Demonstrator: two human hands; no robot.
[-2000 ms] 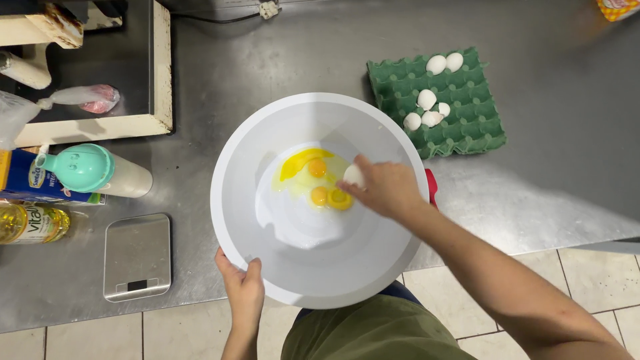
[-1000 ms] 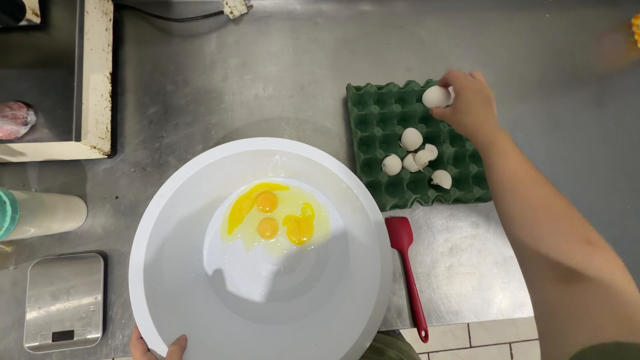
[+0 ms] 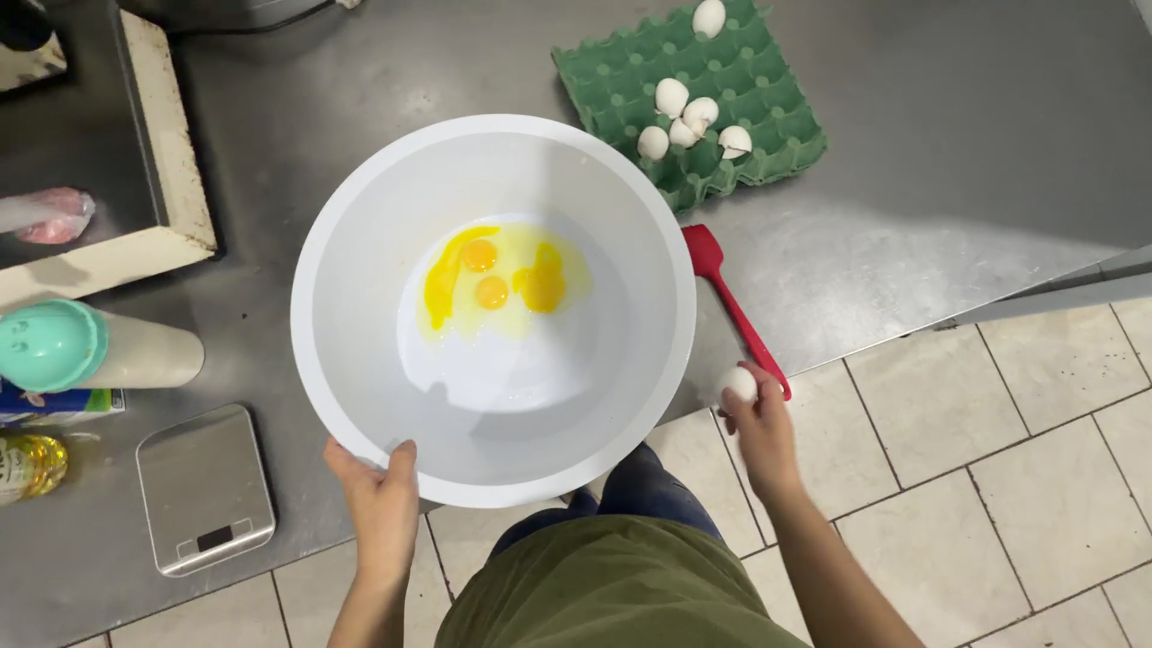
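Observation:
My left hand (image 3: 378, 486) grips the near left rim of a large white plastic bowl (image 3: 360, 396). In the bowl lie egg whites with several yolks (image 3: 491, 292), some of them broken and spread. My right hand (image 3: 765, 427) holds a white egg (image 3: 738, 385) at the counter's front edge, right of the bowl. Just beyond that hand lies a red spatula (image 3: 738, 310), its head by the bowl's rim. A green egg tray (image 3: 621, 81) at the upper right carries broken eggshells (image 3: 734, 141) and a white egg or shell (image 3: 709, 17) near its far edge.
A kitchen scale (image 3: 205, 486) sits left of the bowl on the metal counter (image 3: 918, 153). Beyond it are a bottle with a teal lid (image 3: 54, 346), an oil bottle (image 3: 31, 468) and a cream-edged frame or tray (image 3: 171, 144). Floor tiles show below the counter's edge.
My right hand has moved from the egg tray to the counter's front edge, now with an egg in it. Two seconds ago it was over the bowl. My left hand stays on the rim.

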